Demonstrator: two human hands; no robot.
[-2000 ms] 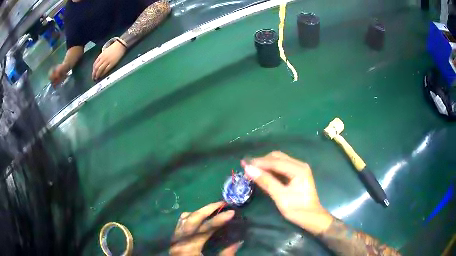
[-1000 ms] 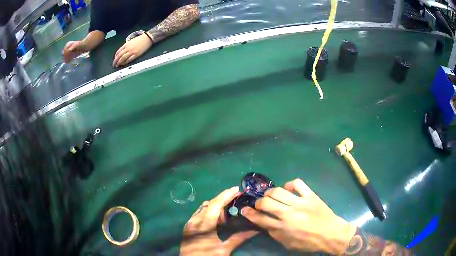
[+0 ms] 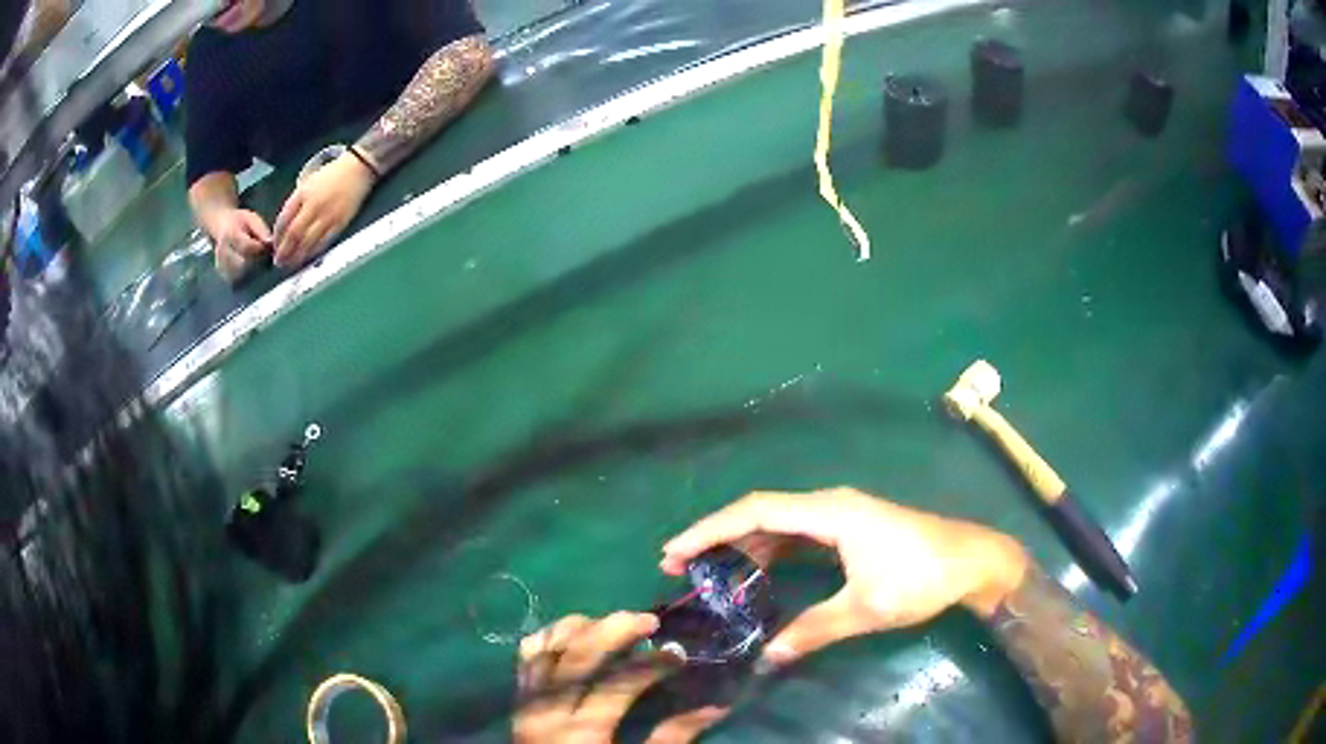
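A dark round unit with red wires and bluish and silvery details at its open end is between my hands at the bottom centre. My left hand holds the dark body from the left and below, partly cut off by the lower edge. My right hand curves around the round end from the right, fingers at its far side and thumb at its near side. My fingers and the dark blur hide much of the lower body.
A clear ring and a tape roll lie left. A mallet lies right. A black part stands far left. Black cylinders, a yellow strip, a blue box and a person's hands are farther back.
My right hand has opened wider and now curves around the unit's round end, where its fingers were bunched over the near side. The other person's hands have come together. The camera view has shifted.
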